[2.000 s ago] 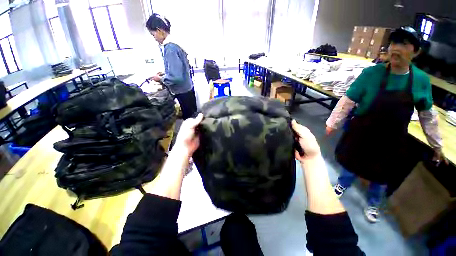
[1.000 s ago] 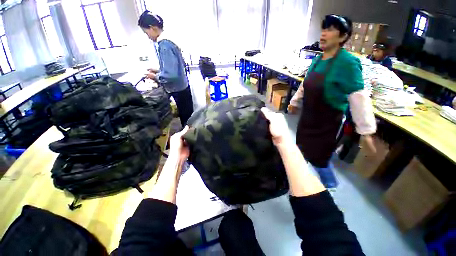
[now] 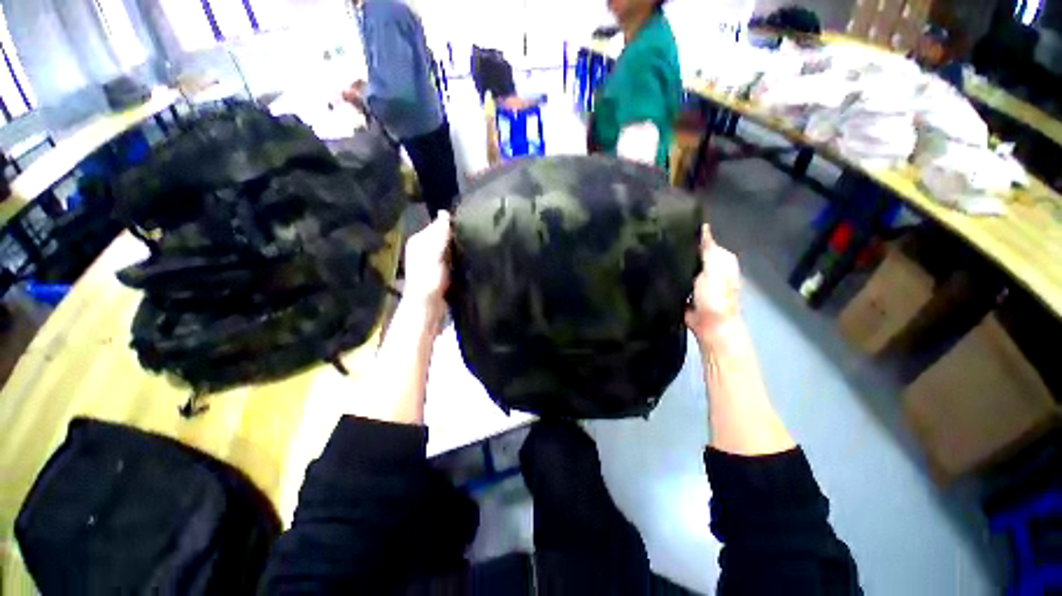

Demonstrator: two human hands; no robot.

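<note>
A camouflage backpack (image 3: 573, 285) is held up in front of me above my knees, its broad mottled face towards me and its rounded end at the top. My left hand (image 3: 429, 270) grips its left edge and my right hand (image 3: 715, 285) grips its right edge. The fingers are partly hidden behind the bag. The bag's far side is hidden.
A stack of camouflage backpacks (image 3: 250, 245) stands on the yellow table (image 3: 70, 361) at left. A black backpack (image 3: 134, 512) lies nearer. A white side surface (image 3: 457, 390) is behind my bag. Two people stand ahead. Cartons (image 3: 978, 396) and a long table with pale material are at right.
The bag, tilted a second ago, is now upright and square to me, with my right hand further right and lower on its edge. The person in green has moved left behind the bag. The view tips down.
</note>
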